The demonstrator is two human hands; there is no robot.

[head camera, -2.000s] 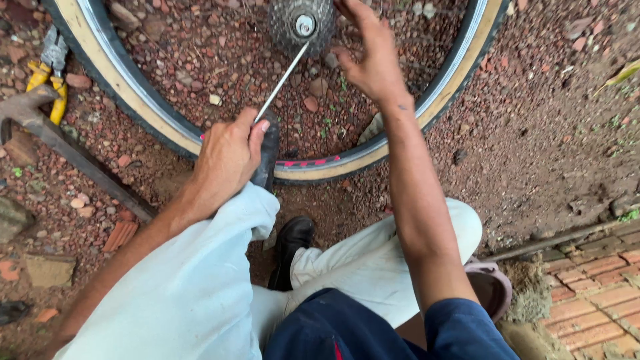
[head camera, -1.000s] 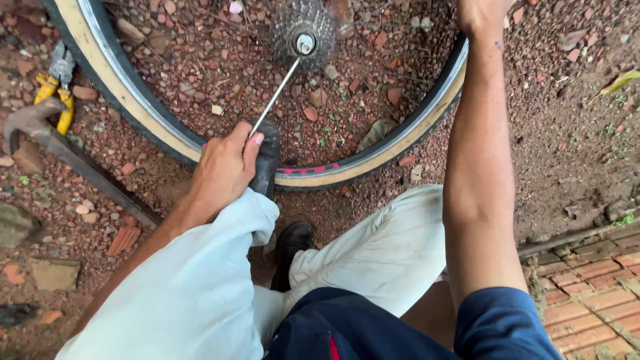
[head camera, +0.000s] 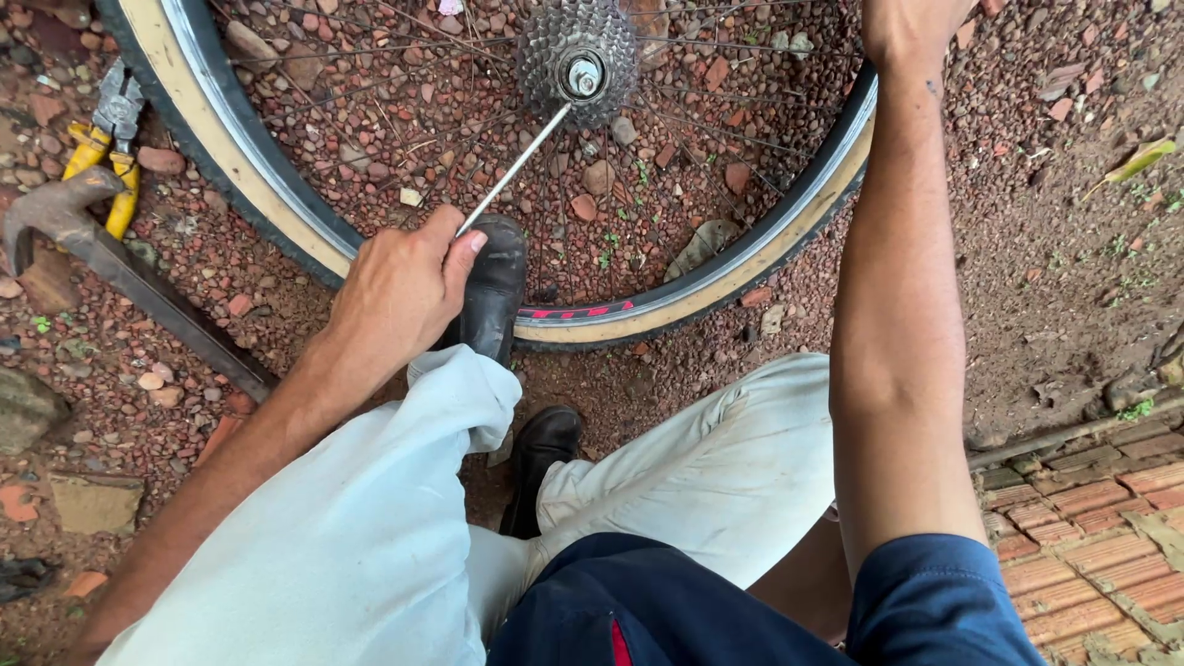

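Note:
A bicycle wheel (head camera: 721, 308) with a tan sidewall lies flat on the ground, the cassette (head camera: 546, 55) and axle end facing up at its hub. My left hand (head camera: 402, 277) grips a thin metal rod (head camera: 514, 169), perhaps a screwdriver shaft, whose far tip meets the hub area at the cassette's lower edge. The rod's near end is hidden in my fist. My right hand (head camera: 916, 28) is at the top edge beside the wheel's right side; its fingers are cut off by the frame, so its grip is not visible. One black shoe (head camera: 490, 291) rests against the rim.
To the left lie yellow-handled pliers (head camera: 116, 139) and a claw hammer (head camera: 129, 268) on reddish gravel. A flat stone (head camera: 97, 502) is at the lower left. Brickwork (head camera: 1091, 546) borders the lower right, and a leaf (head camera: 1136, 162) lies near the right edge.
My right hand has moved from beside the cassette out to the wheel's right side. My left hand still holds the rod with its tip at the hub.

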